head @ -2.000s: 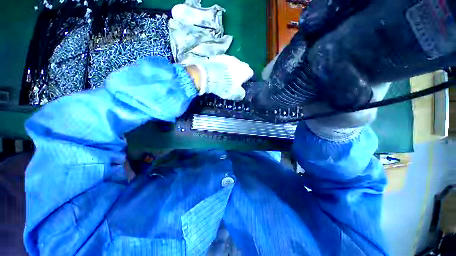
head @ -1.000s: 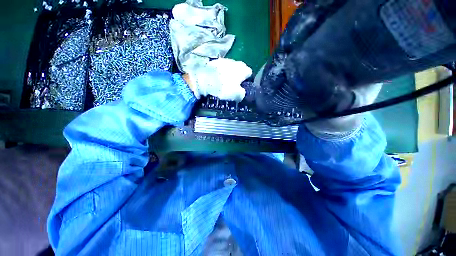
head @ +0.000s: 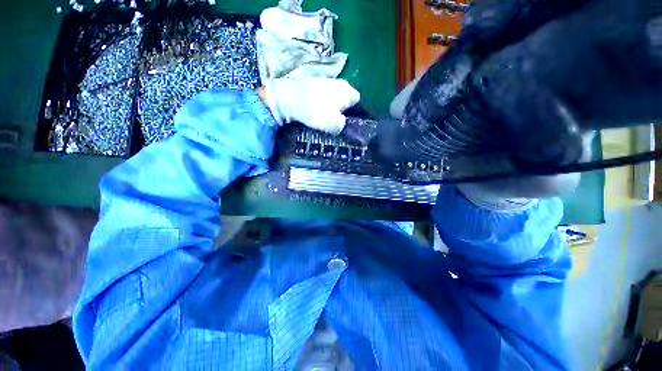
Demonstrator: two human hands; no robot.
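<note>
A silvery finned heat sink (head: 363, 185) lies in a dark slotted plate (head: 327, 198) in front of me. A row of small black components (head: 330, 151) runs along its far side. A large dark electric screwdriver (head: 464, 109) slants in from the upper right, its tip end over the row. My right hand (head: 519, 187), in a white glove, is round the screwdriver and mostly hidden behind it. My left hand (head: 312, 101), white-gloved with dark fingertips, is at the far edge of the row, beside the screwdriver's tip end; whether its fingertips hold anything is unclear.
Many tiny silvery screws (head: 192, 80) lie on black trays at the left. A crumpled off-white cloth (head: 297, 43) lies beyond my left hand. An orange-brown component board (head: 428, 43) is at the back. A black cable (head: 566, 165) crosses at the right. Small white-tipped parts lie upper left.
The screwdriver has shifted and tilted, its body lower at the right, uncovering more of the orange-brown board. My left hand has moved slightly, and more black components show beside it.
</note>
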